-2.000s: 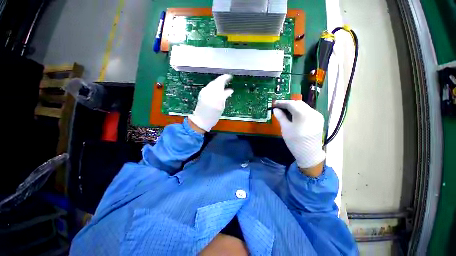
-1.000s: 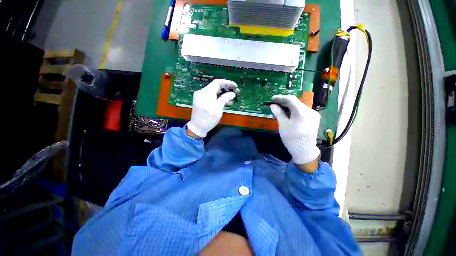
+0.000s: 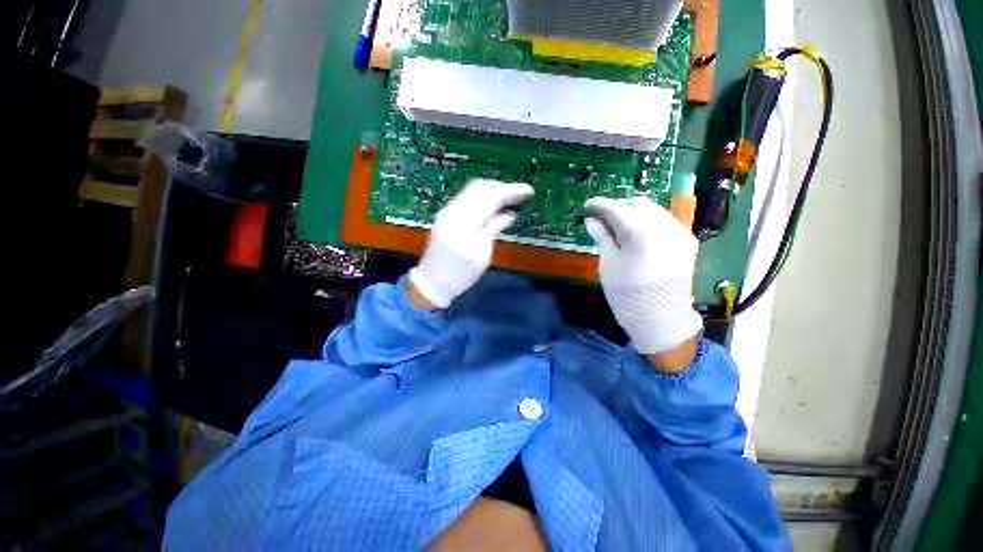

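A green circuit board [image 3: 431, 185] lies on an orange-brown fixture [image 3: 359, 205]. A long white-silver heatsink [image 3: 534, 102] crosses the board, and a grey finned heatsink [image 3: 593, 19] stands at its far side. My left hand [image 3: 469, 239], in a white glove, is over the board's near part with thumb and fingers close together; whether a small part is between them cannot be told. My right hand [image 3: 647, 270], also gloved, is just right of it over the near edge, its fingertips pinching a small dark part [image 3: 585, 218], partly hidden by the fingers.
An electric screwdriver [image 3: 744, 146] lies right of the board, its black cable [image 3: 821, 140] looping further right. A blue marker [image 3: 368, 35] lies at the far left. Loose silver screws [image 3: 323, 259] and a red-orange item [image 3: 247, 234] are at left. A pale conveyor [image 3: 835, 270] runs at right.
The view has shifted, so the board sits further right and higher. My left hand has moved back from the long heatsink towards the near edge, and the two hands' fingertips are closer together.
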